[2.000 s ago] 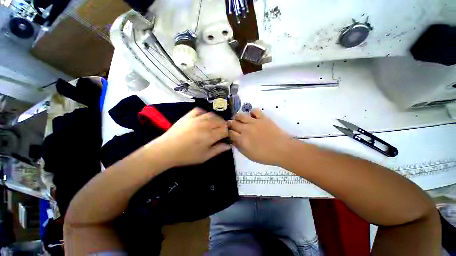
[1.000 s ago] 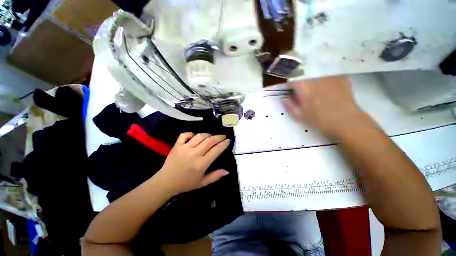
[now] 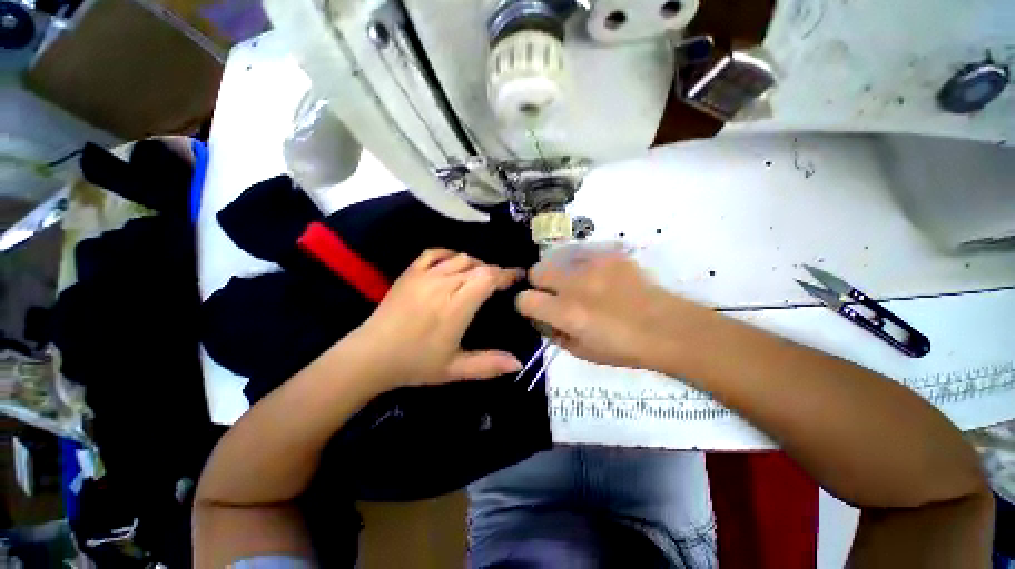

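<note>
A black garment piece (image 3: 445,445) lies on the white table left of and below the needle area, with a red trim strip (image 3: 343,263) across it. My left hand (image 3: 440,317) rests on the garment, fingertips at its right part, thumb apart. My right hand (image 3: 595,306) is closed around silver tweezers (image 3: 535,366), whose thin ends stick out below the fingers over the garment's right edge. The fingertips of both hands nearly meet just below the presser foot and its pale yellowish block (image 3: 551,228). What the fingertips pinch is hidden.
The white sewing machine head (image 3: 601,100) hangs close above my hands. Thread snips (image 3: 865,311) lie on the table right of my right hand. A printed ruler (image 3: 668,407) runs along the front edge. Black cloth (image 3: 122,333) is piled at the left.
My right hand reached to the tweezers behind the needle area and has come back to the garment holding them. My left hand stays on the garment. The view has moved closer to the machine.
</note>
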